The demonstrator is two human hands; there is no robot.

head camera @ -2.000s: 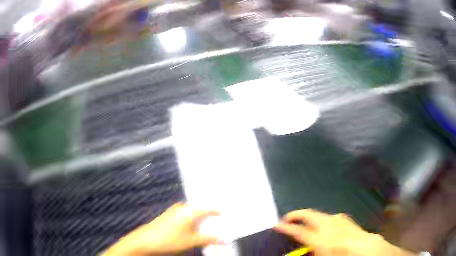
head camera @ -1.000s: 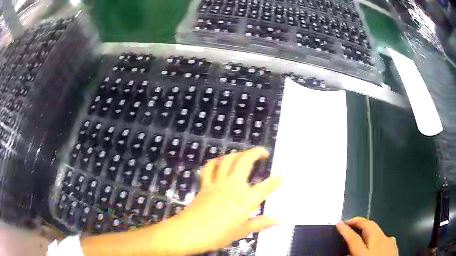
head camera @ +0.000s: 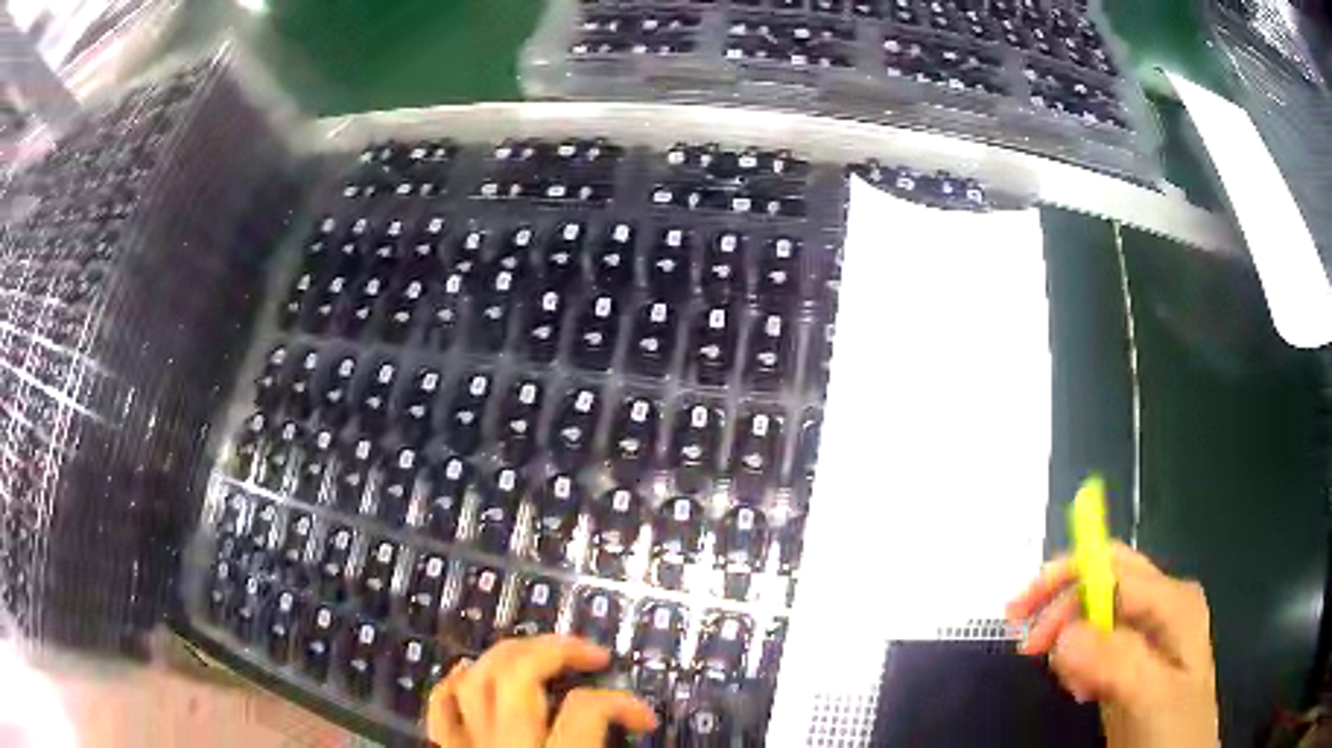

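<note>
My right hand holds a yellow pen-shaped tool upright at the right edge of the white sticker sheet. The sheet's near end shows a fine grid of tiny pieces beside a black rectangular pad. My left hand is at the bottom edge, over the near side of the clear tray filled with black housings. Its fingers are bent and apart; whether they touch a housing is unclear.
A second filled tray stands beyond the pale rail. A tall stack of trays is at the left. A spare white sheet lies at the upper right on the dark green surface.
My left hand has moved off the white sheet, down and left to the tray's near side. My right hand has lifted from the black pad's corner and now shows the yellow tool raised.
</note>
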